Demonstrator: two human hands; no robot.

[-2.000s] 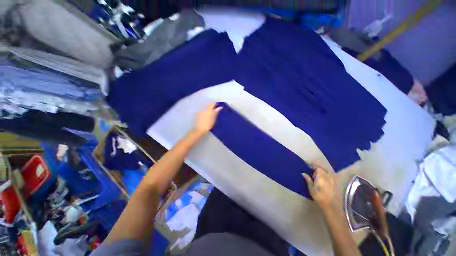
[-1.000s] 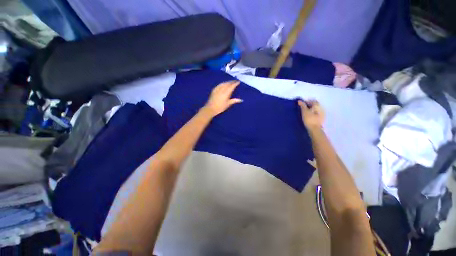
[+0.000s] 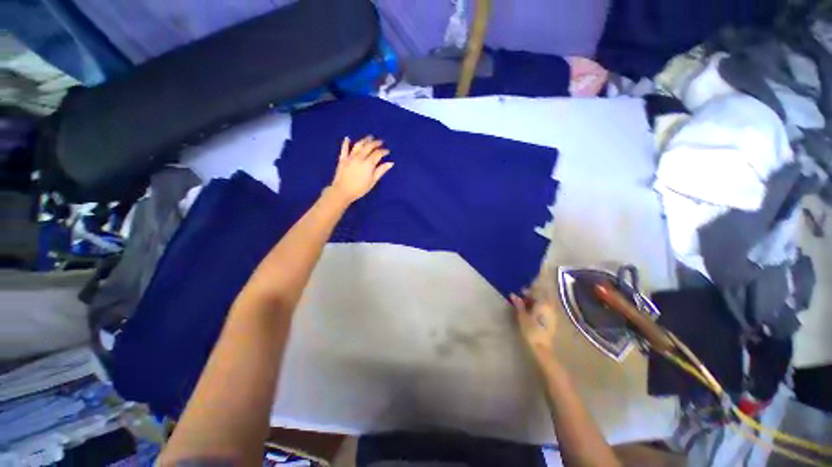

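Note:
A stack of navy cut panels (image 3: 438, 191) with stepped right edges lies on the white-covered pressing table (image 3: 392, 365). My left hand (image 3: 362, 171) rests on the stack's upper left part, fingers spread. My right hand (image 3: 535, 319) is at the stack's lower right corner, its fingertips on the cloth edge; I cannot tell how many layers it pinches. A second navy layer (image 3: 196, 283) hangs over the table's left edge. The steam iron (image 3: 607, 310) lies to the right of my right hand, with its brown-orange handle and yellow hose.
A long dark padded bolster (image 3: 219, 96) stands behind the table at left. A dark square pad (image 3: 698, 342) is right of the iron. White and grey cloth (image 3: 730, 155) is heaped at right. A yellowish pole (image 3: 474, 46) stands at the back, near rolled dark cloth.
The view has shifted. My right hand has moved from the stack's upper right corner to its lower right corner. My left hand stays on the stack. The single navy strip held earlier no longer shows separately.

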